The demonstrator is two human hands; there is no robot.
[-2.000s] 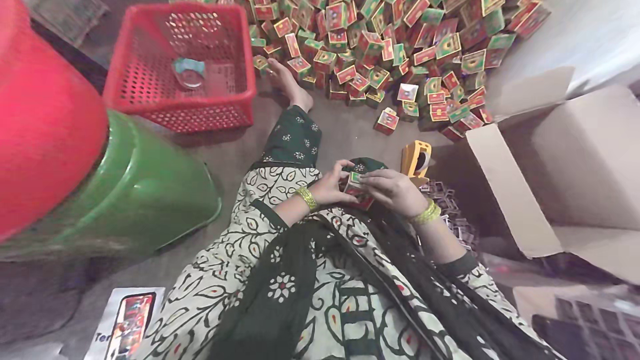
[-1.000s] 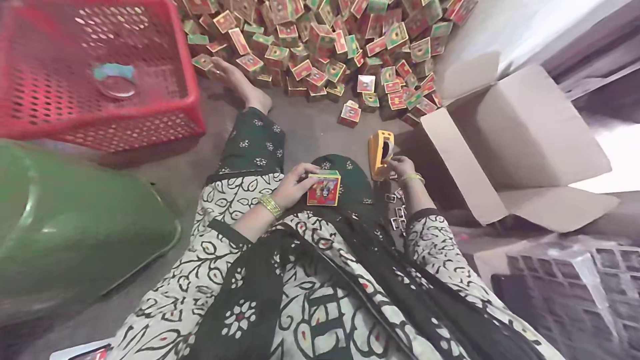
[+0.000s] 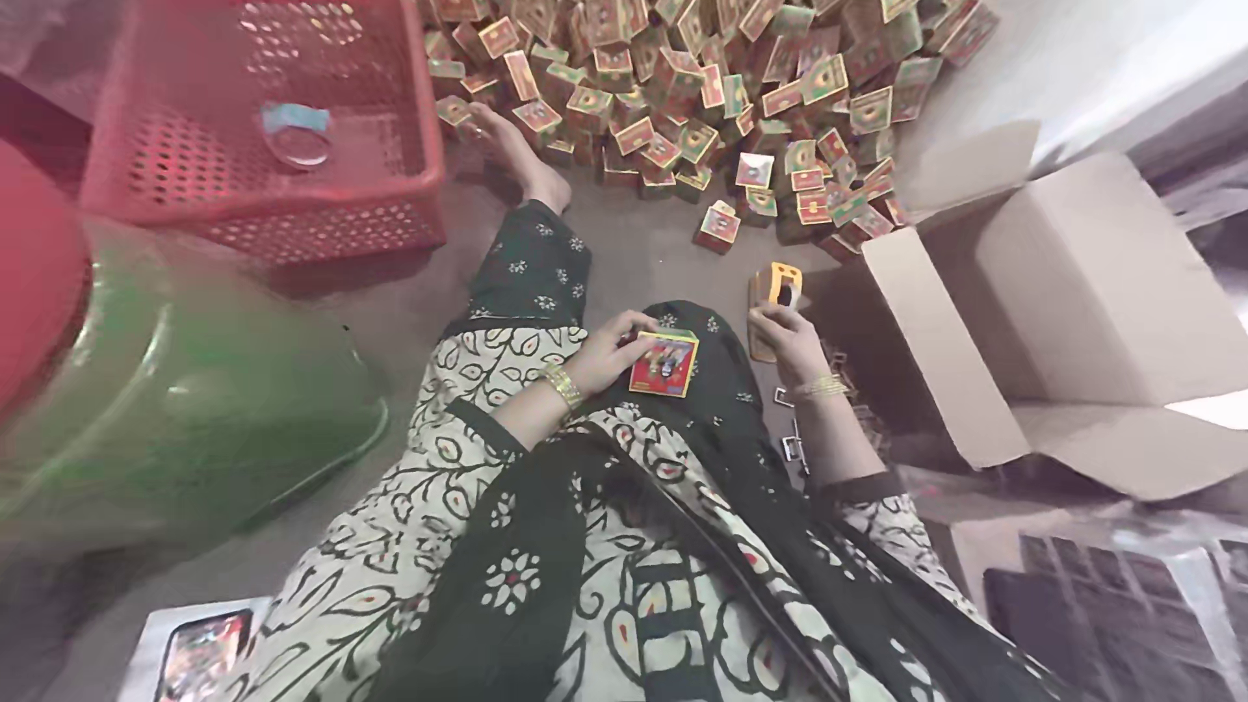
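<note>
My left hand (image 3: 616,353) holds a small red and yellow printed carton (image 3: 665,365) by its upper left side, above my knee. A green edge shows along the carton's top. To the right, my right hand (image 3: 788,336) has its fingers bent at a yellow tape dispenser (image 3: 777,283) on the floor; whether they grip the dispenser or a piece of tape cannot be told. Many small printed cartons (image 3: 673,93) lie heaped on the floor ahead, and one carton (image 3: 719,226) lies at the heap's near edge.
On the left stand a red plastic basket (image 3: 331,219) with a tape roll (image 3: 297,146) inside, and a green plastic tub (image 3: 195,390). An open cardboard box (image 3: 946,341) is at the right. Small metal-looking frames (image 3: 792,448) lie beside my right forearm. A printed box (image 3: 200,653) sits lower left.
Two seconds ago both hands were together at a small carton. My right hand has since moved right to the dispenser, while my left hand keeps the carton. The view has shifted.
</note>
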